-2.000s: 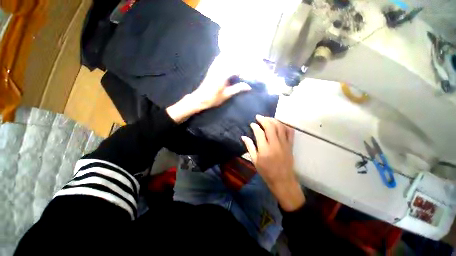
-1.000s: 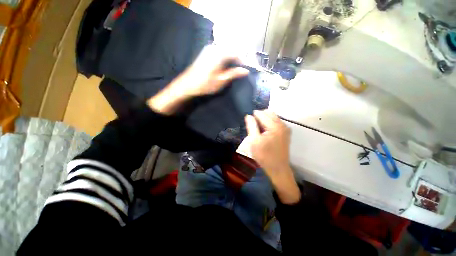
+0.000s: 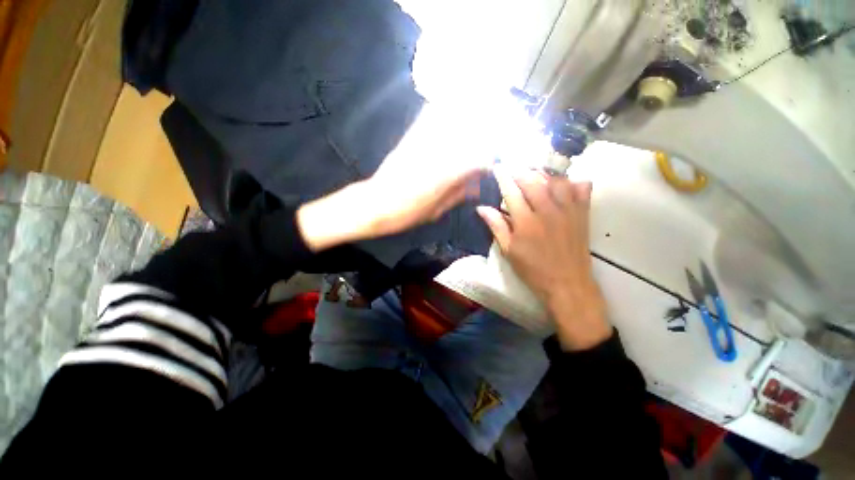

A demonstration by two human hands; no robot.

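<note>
Dark navy garment panels [image 3: 281,103] lie left of the sewing machine and run under my hands to the needle area. The presser foot and needle area [image 3: 553,141] is partly lost in the lamp's white glare. My left hand [image 3: 422,199] lies on the dark cloth left of the needle, its fingertips blurred and washed out by glare. My right hand [image 3: 548,230] is just in front of the needle, palm down, its fingers bent on the cloth edge. What the fingertips pinch is hidden.
Blue-handled snips [image 3: 714,314] lie on the white table [image 3: 647,352] at the right, beside tiny dark bits [image 3: 675,319]. A yellow ring [image 3: 680,172] lies near the machine head [image 3: 750,122]. A white block with a red-brown label [image 3: 786,401] is at the right end.
My right hand has moved right and up, close to the needle. My left hand has shifted right and slightly down. The panels spread wider at the left. The view has shifted.
</note>
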